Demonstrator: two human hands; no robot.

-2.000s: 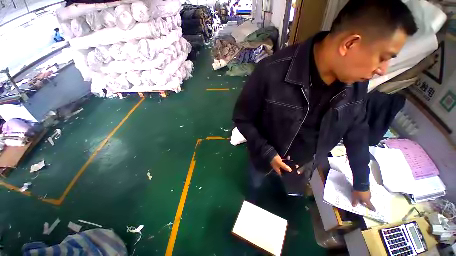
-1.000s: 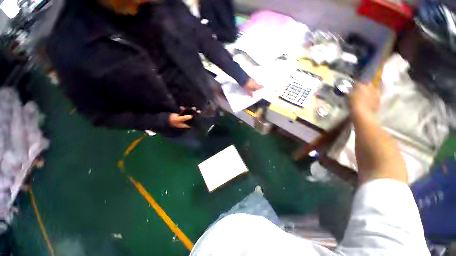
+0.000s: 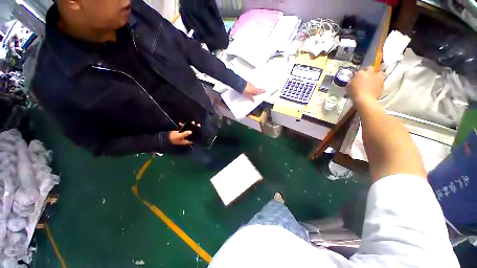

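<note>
My right hand (image 3: 366,85) reaches out from a white sleeve to the brown upright edge of the desk's side panel, beside a dark-rimmed round jar or tape roll (image 3: 343,76). Its fingers are bunched; whether they grip the edge is unclear. My left hand is out of the picture. On the desk are a pale calculator (image 3: 302,84) on a yellowish board, white papers (image 3: 244,103) and a pink sheet (image 3: 256,26).
A person (image 3: 120,89) in a dark jacket stands across, one hand on the papers, the other holding a phone (image 3: 191,127). A pale flat rectangular top (image 3: 236,179) is near the floor. White rolls (image 3: 23,193) are at left, pale fabric (image 3: 426,86) and a blue sack or board (image 3: 459,183) at right.
The view has swung right and down to the desk. My right arm has come into view at the desk's side panel. The person's hand is still on the papers.
</note>
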